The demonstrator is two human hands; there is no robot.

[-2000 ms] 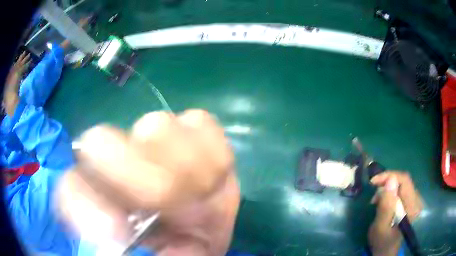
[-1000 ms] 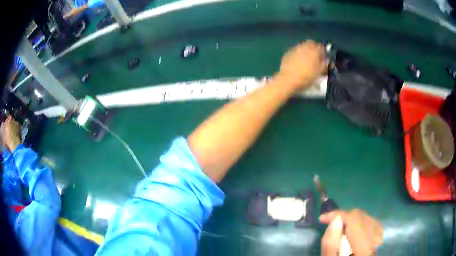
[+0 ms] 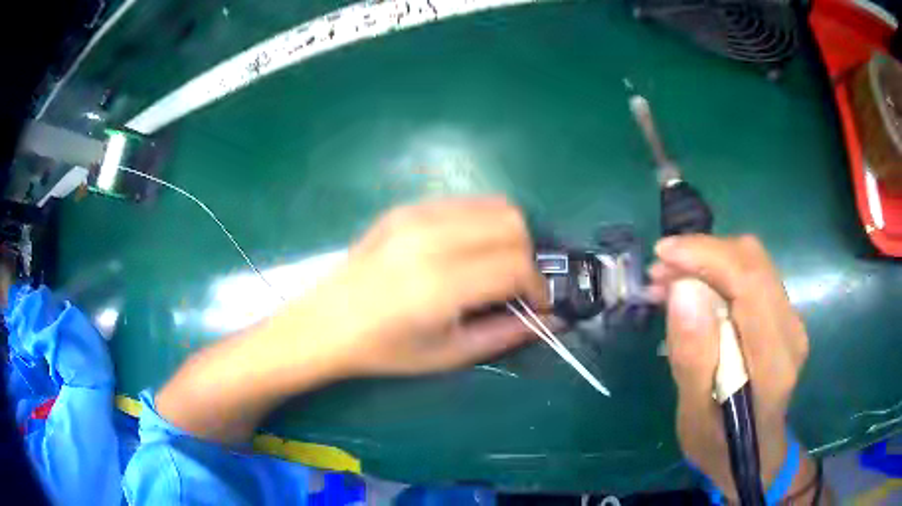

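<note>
My left hand is over the left side of the black fixture, its fingers on a small black device housing at the fixture. Thin silver tweezers stick out from under this hand, tips toward the lower right. The hand hides part of the housing and the fixture's left end. My right hand holds the soldering iron just right of the fixture, its tip pointing up and away over the mat.
A solder reel stands at the far left, its thin wire curving toward my left forearm. A white strip crosses the far side. A black fan grille and a red tray are upper right. A neighbour's blue sleeve is at left.
My left hand has come back from beside the fan to the fixture, where a black housing now shows. The pale pad is no longer visible. My right hand still holds the iron.
</note>
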